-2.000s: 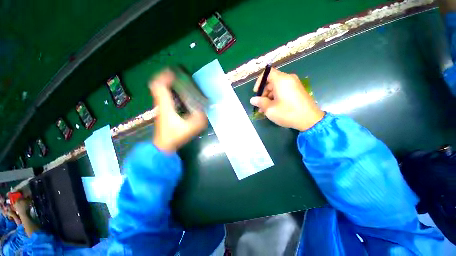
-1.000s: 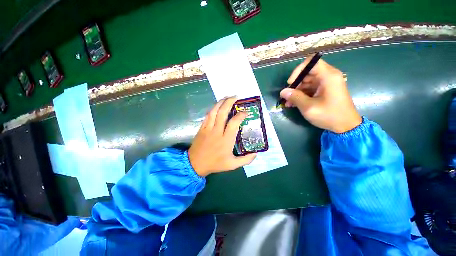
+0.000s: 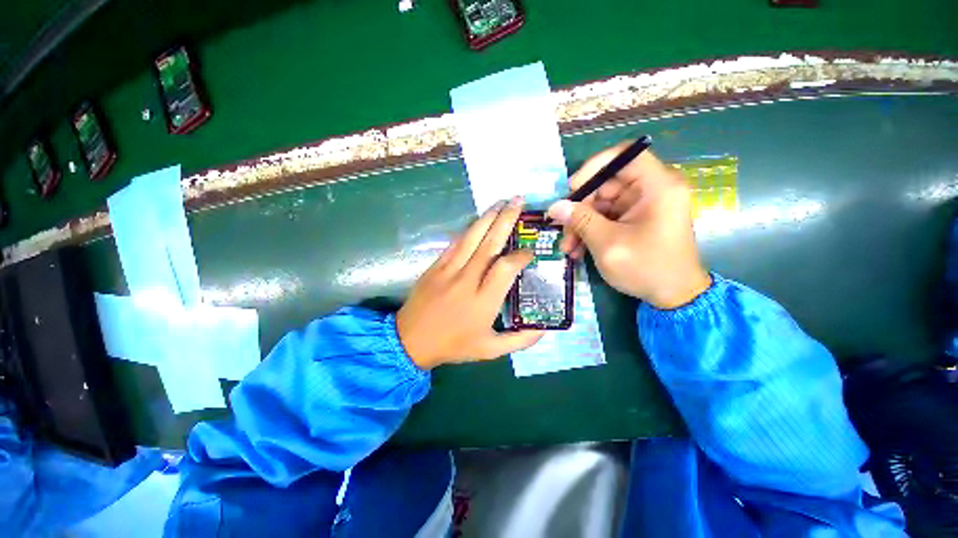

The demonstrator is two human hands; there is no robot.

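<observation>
An opened phone unit (image 3: pixel 544 286) with a dark red rim, green board and silvery area lies on a long pale blue-white liner sheet (image 3: pixel 512 137). My left hand (image 3: pixel 462 289) holds the phone from its left side, fingers over its upper left edge. My right hand (image 3: pixel 638 226) holds slim black tweezers (image 3: pixel 612 168) like a pen at the phone's upper right. The tool tip is hidden by the fingers, and I cannot tell whether it carries a piece. Yellow-green tape (image 3: pixel 709 184) lies on the bench right of my right hand.
More phones (image 3: pixel 182 88) and small white bits lie on the green belt (image 3: pixel 315 74) beyond the worn whitish edge (image 3: pixel 368 147). Crossed pale blue sheets (image 3: pixel 173 305) and a black tray (image 3: pixel 58 347) are at the left. A round black fan grille (image 3: pixel 906 462) is at lower right.
My right hand has moved left from the yellow tape to the phone's top, uncovering the tape. My left hand still holds the phone, now slightly further right. The liner's upper end has shifted right.
</observation>
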